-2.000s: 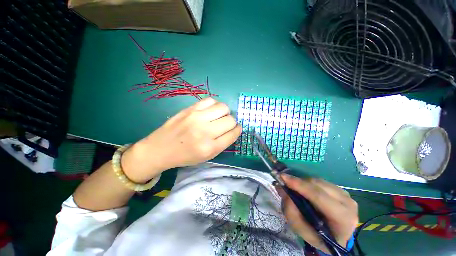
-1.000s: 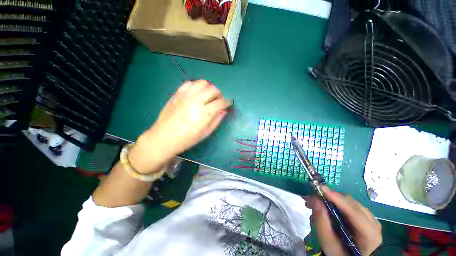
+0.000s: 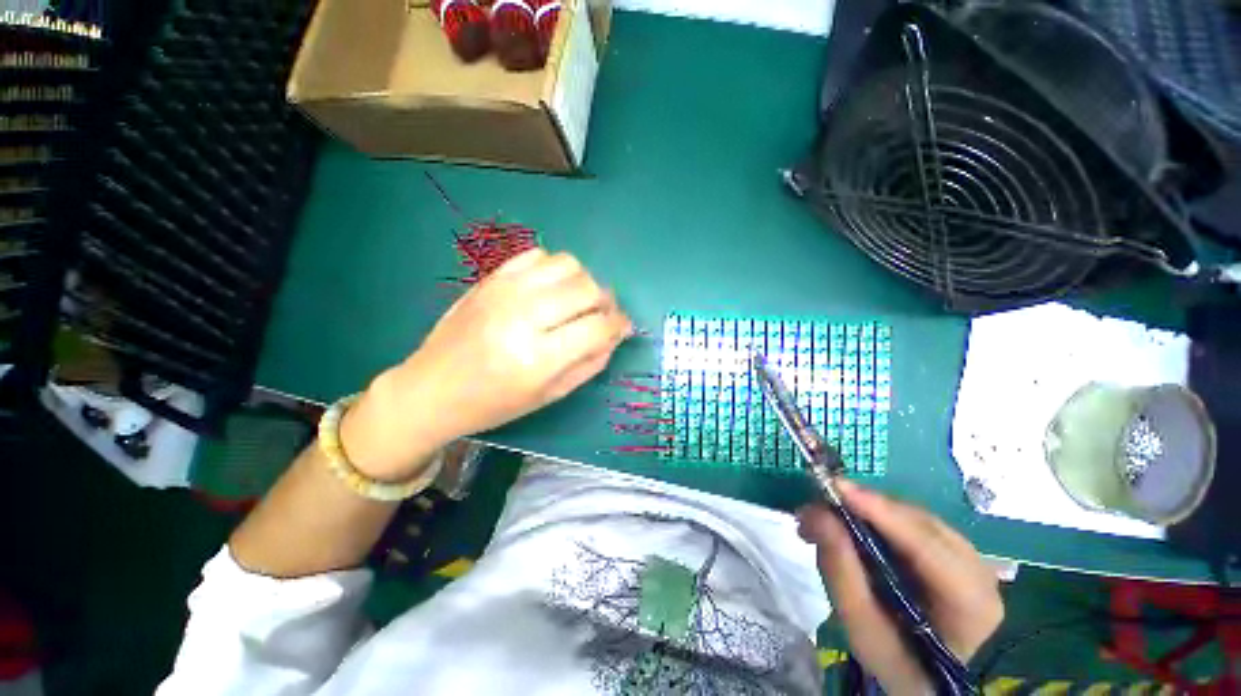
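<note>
The PCB panel (image 3: 783, 401) lies flat on the green mat, with several short red lead wires (image 3: 634, 408) sticking out from its left edge. My left hand (image 3: 524, 333) is left of the panel, its fingertips pinched on a thin lead wire whose end points at the panel's upper left edge. My right hand (image 3: 915, 585) grips the black soldering iron (image 3: 871, 555); its metal tip is over the panel's upper middle. Whether the tip touches the panel I cannot tell. The loose pile of red wires (image 3: 493, 248) lies partly hidden behind my left hand.
A cardboard box (image 3: 436, 102) with red wire bundles (image 3: 497, 30) stands at the back left. A black slotted rack (image 3: 184, 177) is at the left. A large black fan (image 3: 980, 177) is at the back right. A pot (image 3: 1130, 451) of silvery bits stands on a white sheet (image 3: 1014, 374) at the right.
My left hand has moved from the panel's left edge to the wire pile, then slightly back toward the panel with a wire. The iron's tip has moved up and right over the panel. The view has shifted.
</note>
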